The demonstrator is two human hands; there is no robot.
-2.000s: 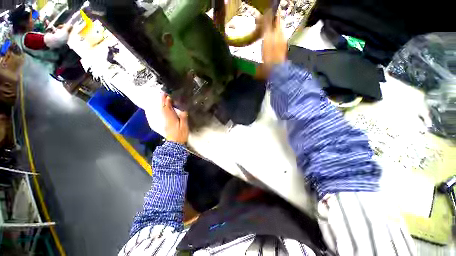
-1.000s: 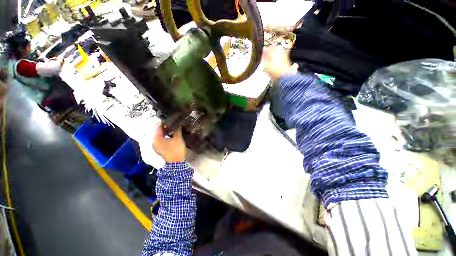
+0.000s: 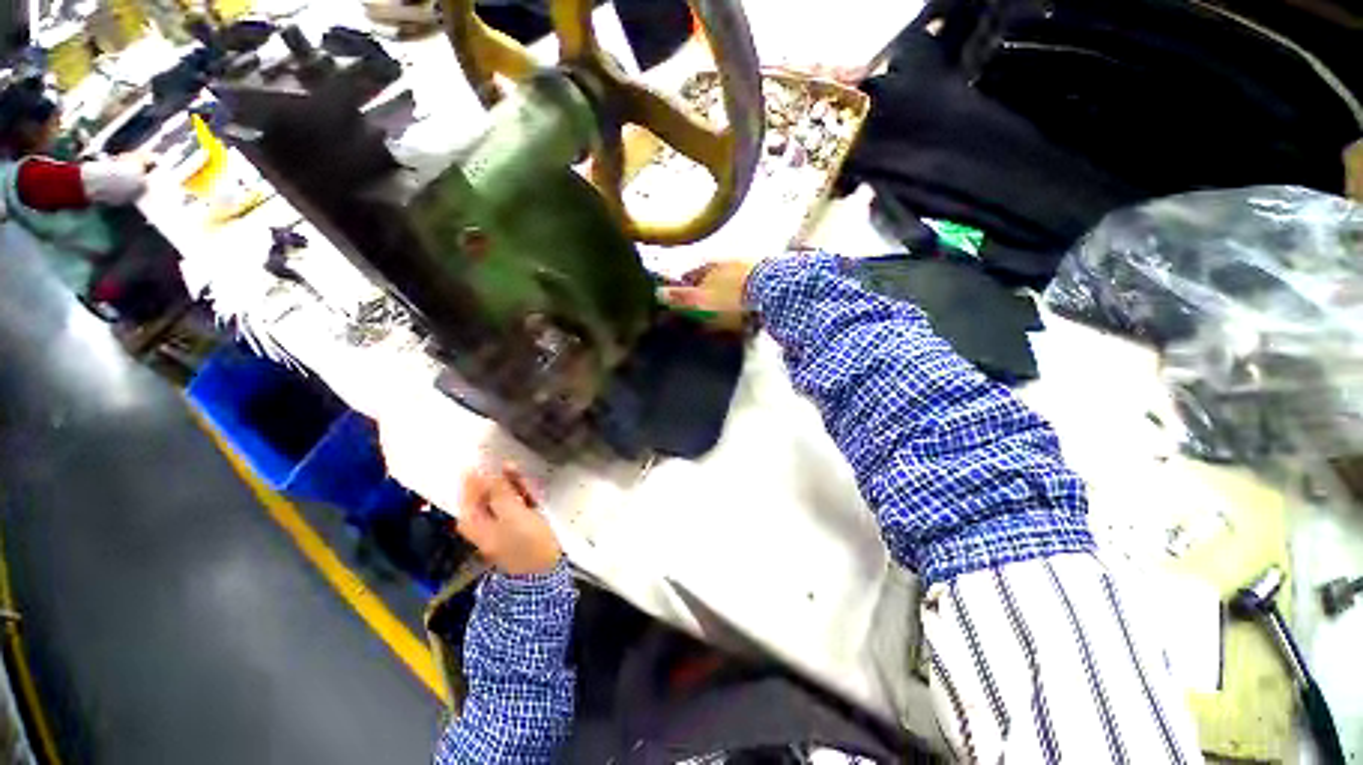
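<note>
The green hand press (image 3: 531, 224) stands on the white-covered bench, with its yellowish handwheel (image 3: 658, 112) above. Its dark, greasy head (image 3: 553, 374) points down towards me. My left hand (image 3: 508, 516) is at the bench's front edge, below the head and apart from it, fingers bent; whether it holds a small piece cannot be told. My right hand (image 3: 713, 292) is beside the press body, below the wheel and off its rim; its fingertips are partly hidden. Black cloth (image 3: 680, 396) lies beside the press.
A shallow box of metal pieces (image 3: 807, 127) is behind the wheel. A clear plastic bag (image 3: 1226, 299) and a black-handled hammer (image 3: 1293, 643) are at right. Blue bins (image 3: 284, 426) stand by the aisle at left. Another person (image 3: 75, 202) is at the upper left.
My left hand has moved from under the press head down to the bench edge. My right hand has moved from beside the wheel and box to the press body. The camera view has shifted.
</note>
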